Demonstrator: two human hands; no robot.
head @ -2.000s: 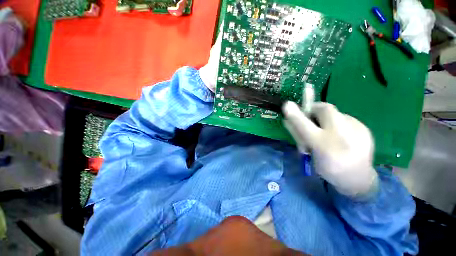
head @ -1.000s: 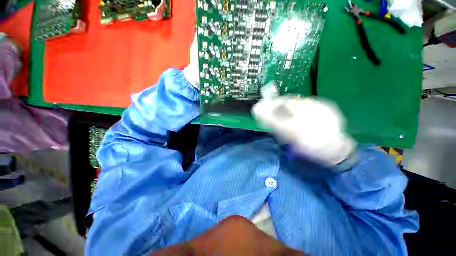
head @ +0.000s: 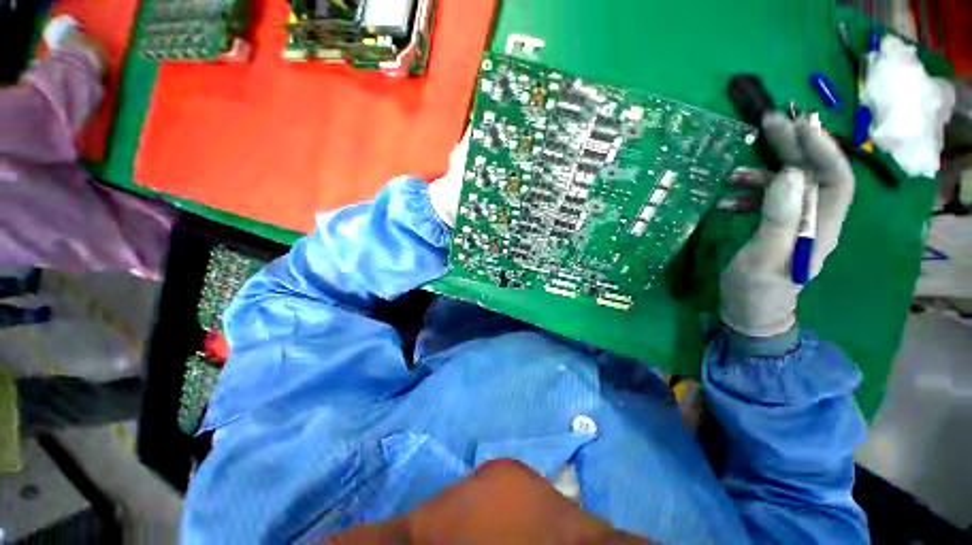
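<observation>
A green circuit board point(head: 597, 181), solder side up, is held tilted over the green mat. My left hand point(head: 450, 192), in a white glove, holds its left edge; its fingers are hidden behind the board. My right hand point(head: 794, 213), gloved, is right of the board, off it, with a white marker pen point(head: 805, 240), blue end down, between its fingers. A black object, likely a brush point(head: 749, 96), shows by the fingertips; whether the fingers grip it is unclear. The side cutters point(head: 876, 162) are mostly hidden behind the hand.
Two more boards point(head: 192, 27) point(head: 357, 37) lie on the red mat point(head: 309, 138). A white wipe point(head: 906, 106) and blue pieces point(head: 824, 89) lie at the right on the green mat point(head: 661, 43). A black tray point(head: 176, 319) with boards is below left. A neighbour's pink-purple sleeve point(head: 64, 181) is far left.
My right hand has moved off the board to the right, by the cutters. The dark object across the board's lower part is gone from it. My left hand still holds the board, now tilted differently.
</observation>
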